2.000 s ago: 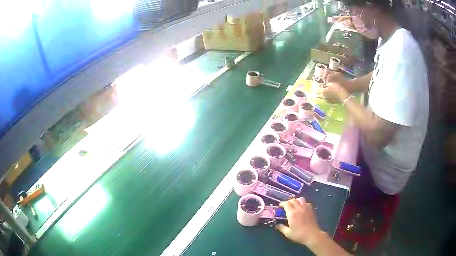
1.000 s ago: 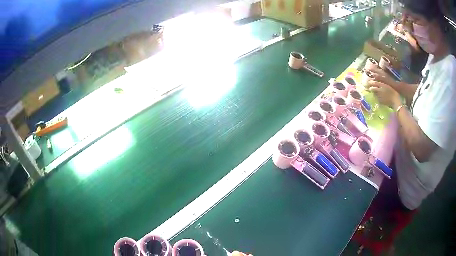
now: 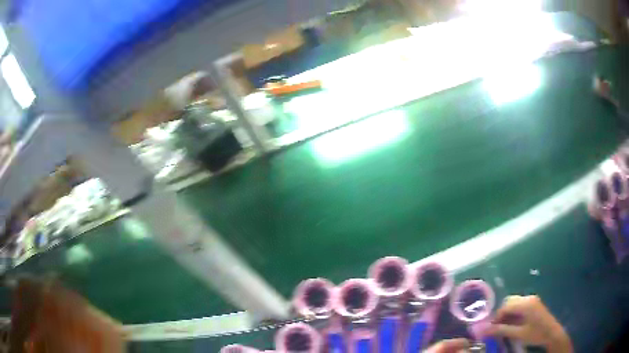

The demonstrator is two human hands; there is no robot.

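A pink fan unit (image 3: 472, 300) lies at the lower right, its round head up, with a small whitish patch inside and a bit of blue in its handle. My right hand (image 3: 530, 323) is closed on its neck and handle from the right. My left hand (image 3: 448, 346) is mostly cut off by the bottom edge; its fingertips are beside the handle, and whether they grip it is unclear. Several pink units (image 3: 391, 276) stand close together to the left, some with blue cells in their handles. Another unit head (image 3: 298, 338) is lower left of them. The picture is blurred.
The green conveyor belt (image 3: 414, 193) runs behind a pale edge rail (image 3: 510, 231). A grey post (image 3: 207, 255) slants down at left. A brown carton (image 3: 62, 320) is at lower left. More pink units (image 3: 607, 192) are at the right edge. A blue bin (image 3: 131, 34) is above.
The view has swung left and down. The neighbouring worker has left the picture. My right hand, earlier on a unit beside the neighbour's row, now holds one beside my near group; my left hand has appeared.
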